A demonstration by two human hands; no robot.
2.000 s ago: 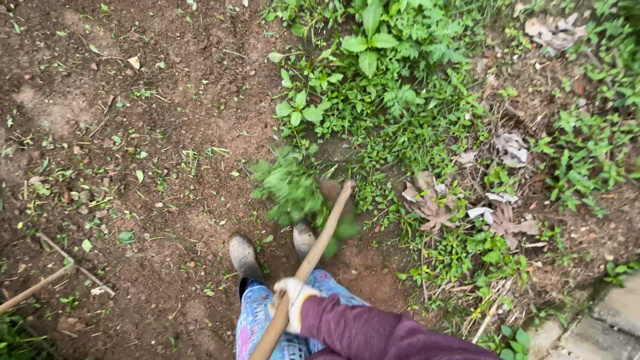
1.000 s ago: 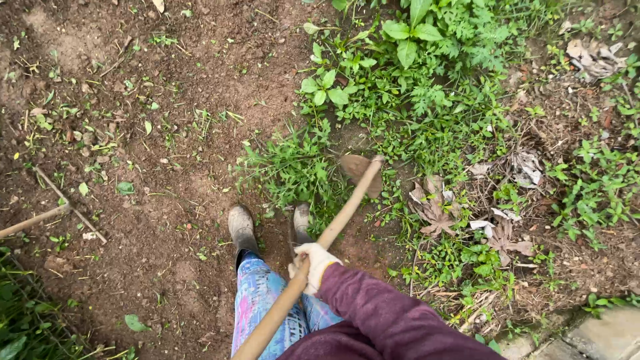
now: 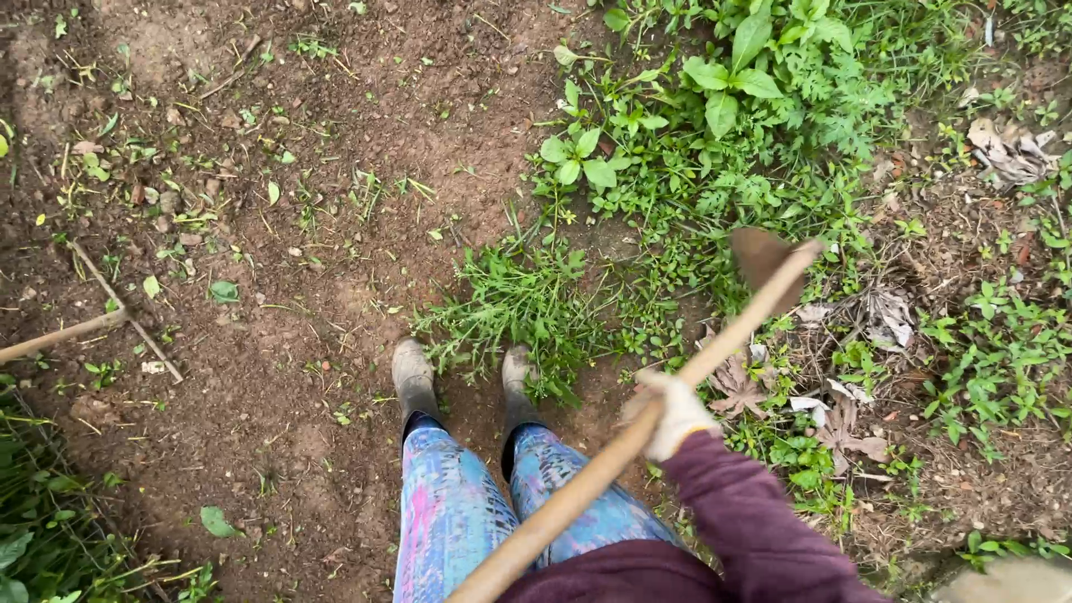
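Note:
My right hand (image 3: 674, 416), in a white work glove, is closed around the wooden handle of a hoe (image 3: 578, 494). The handle slants from the bottom of the view up to the right. At its far end the rusty hoe blade (image 3: 764, 266) hangs over low green weeds (image 3: 678, 251), slightly blurred; whether it touches the ground I cannot tell. A leafy clump of cut or loose-looking weeds (image 3: 528, 310) lies by my boots, partly over the right boot (image 3: 519, 368). My left hand is out of view.
Bare brown soil (image 3: 335, 251) with scattered leaves stretches to the left. A wooden stick or handle (image 3: 63, 335) meets a thin twig (image 3: 126, 310) at the left edge. Dense greenery (image 3: 42, 502) fills the lower left corner. Dry leaves (image 3: 846, 431) lie among weeds at the right.
The hoe blade has moved right, away from the leafy clump beside my boots. The clump, blurred in the first frame, now lies still. My right hand keeps hold of the handle.

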